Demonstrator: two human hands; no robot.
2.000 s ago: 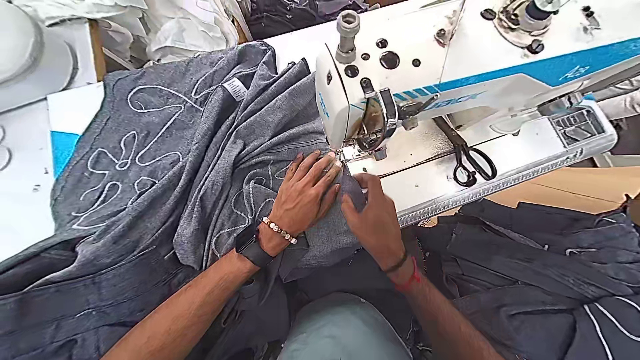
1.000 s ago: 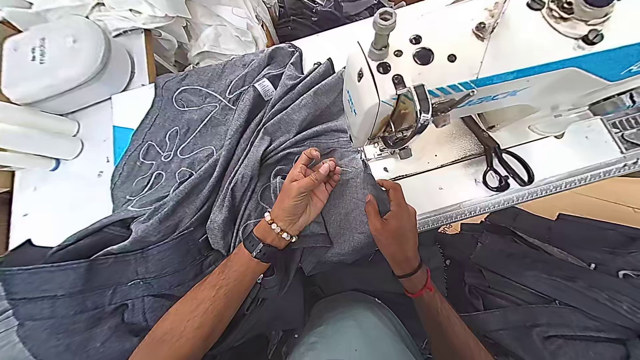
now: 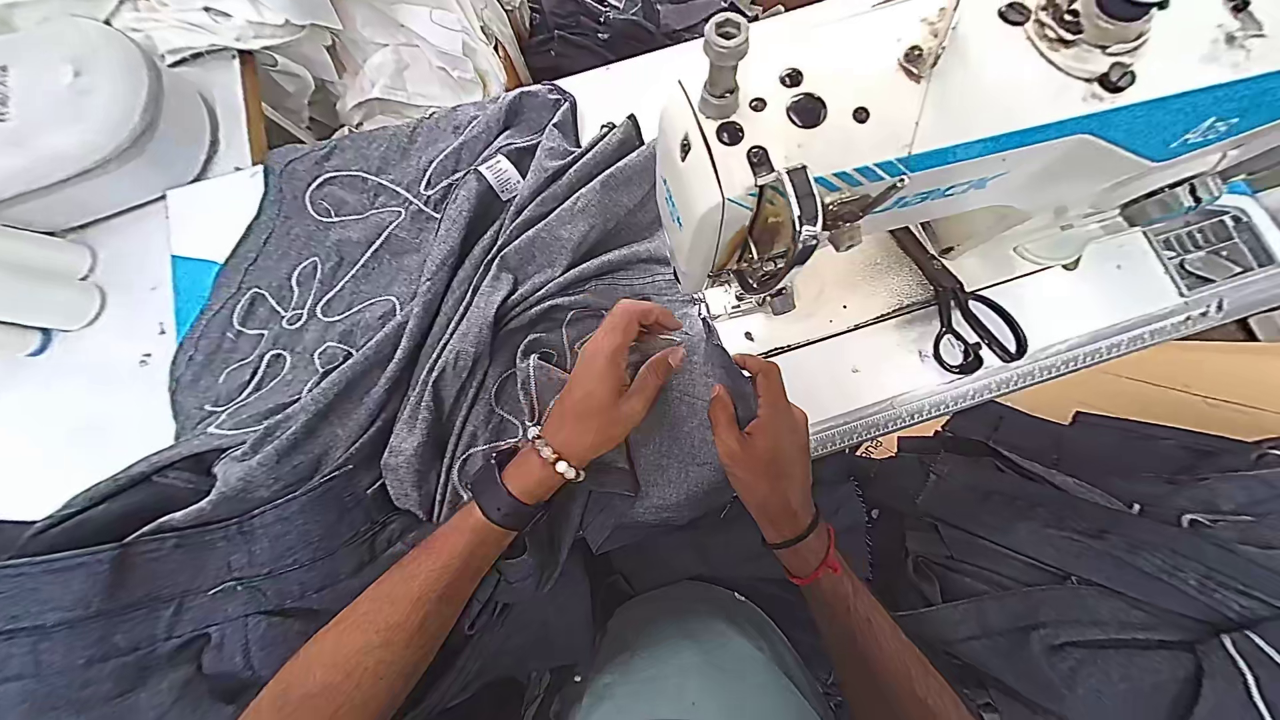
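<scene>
A dark grey denim garment with pale corded thread lines lies across the sewing table, one edge under the presser foot of a Jack sewing machine. My left hand is over the cloth just left of the foot, thumb and forefinger apart, with nothing clearly between them. Below the foot, my right hand pinches the garment's edge between thumb and fingers. A white label shows on the upper folds. The needle point is too small to make out.
Black-handled scissors lie on the machine bed, right of the foot. A measuring scale runs along the front edge. More dark denim is heaped at lower right. White spools and a rounded white case stand at left.
My left thumb and forefinger, together one second ago, have parted. Two seconds ago that hand lay flat on the cloth by the foot. My right hand stays at the cloth's edge.
</scene>
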